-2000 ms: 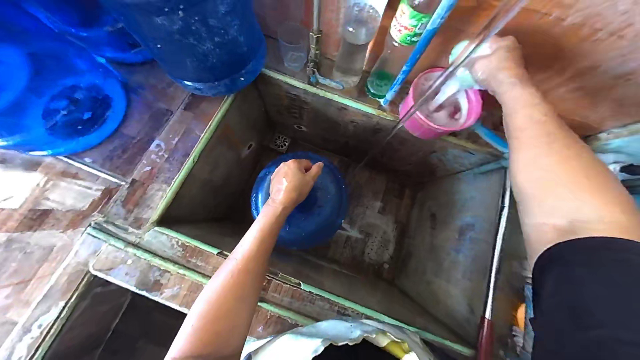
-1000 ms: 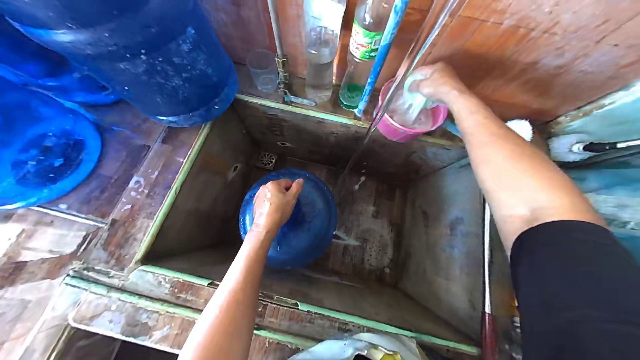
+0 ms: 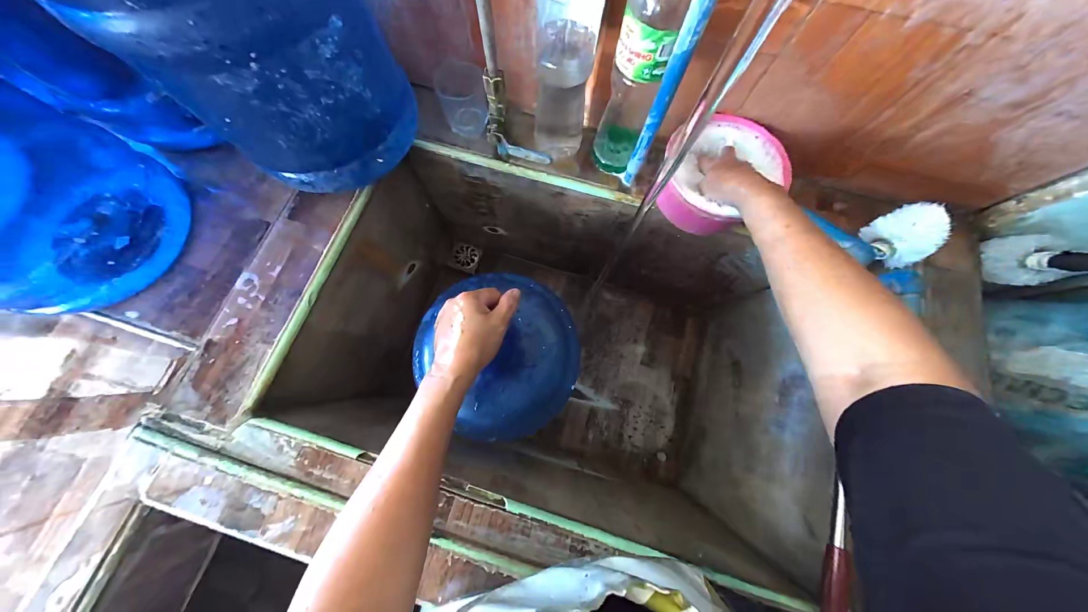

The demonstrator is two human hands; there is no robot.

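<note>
A blue plastic water jug point(image 3: 535, 365) stands in the deep tiled sink point(image 3: 739, 442). My left hand point(image 3: 472, 331) is closed over its top, around what seems to be its neck, which the hand hides. At the back right, my right hand point(image 3: 731, 180) dips into a pink plastic tub point(image 3: 693, 212) holding whitish, foamy contents; the fingertips are partly hidden, so whether they hold anything does not show. A thin stream of water point(image 3: 633, 225) falls in front of the tub into the sink, to the right of the jug.
Large blue jugs point(image 3: 280, 85) stand at the left. Along the back ledge are a clear cup point(image 3: 461, 98), a metal pipe with a valve point(image 3: 495, 102), plastic bottles point(image 3: 561, 93) and a blue pipe point(image 3: 671, 89). White-bristled brushes point(image 3: 909, 234) lie at the right.
My right hand, earlier at the tub with a pale cloth or sponge-like thing, is now lowered into the tub, and that thing no longer shows. My left hand stays on the jug.
</note>
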